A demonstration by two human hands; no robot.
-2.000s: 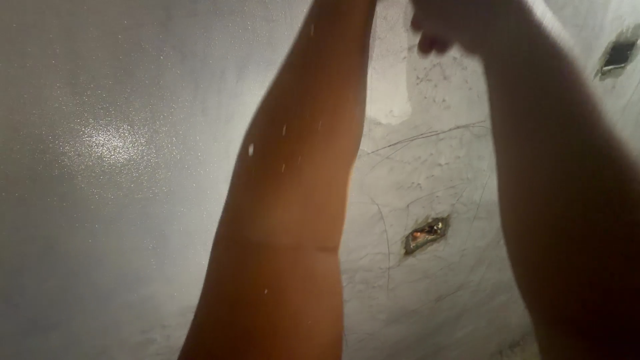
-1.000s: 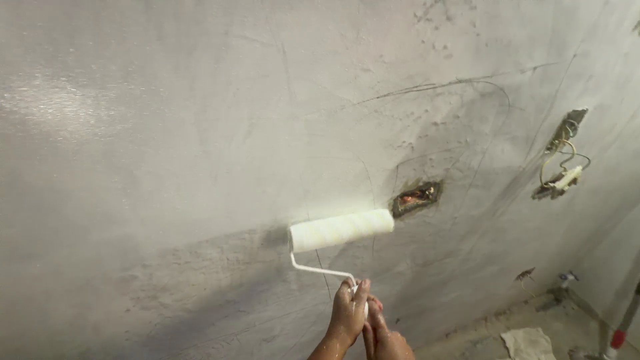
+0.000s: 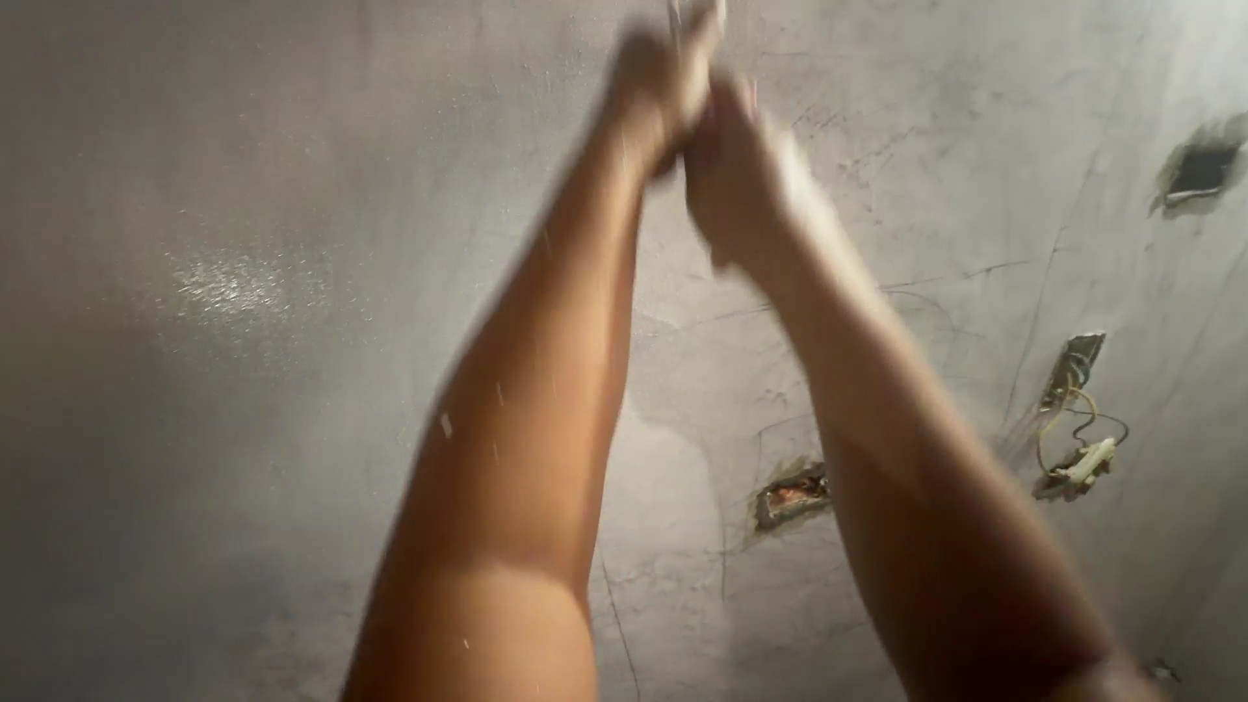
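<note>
Both my arms stretch upward in front of a grey plastered wall (image 3: 390, 419). My left hand (image 3: 663, 83) is blurred near the top edge, closed around a thin handle that runs out of view. Just below it and to the right, my right hand (image 3: 736, 171) is closed at the same handle. The roller head is out of view above. Small white paint specks dot my left forearm. A damp sheen shows on the wall left of my arms, and a paler smooth patch lies between my forearms.
Right of centre, a rough wall box hole (image 3: 795, 497) sits partly behind my right forearm. Farther right, wires and a pale connector (image 3: 1087, 463) hang from another cut-out. A square hole (image 3: 1204, 171) is at the upper right. Thin cracks cross the wall.
A second ago both hands were low at the roller's handle with its white sleeve against the wall beside the hole; now they are raised high and the sleeve is out of view.
</note>
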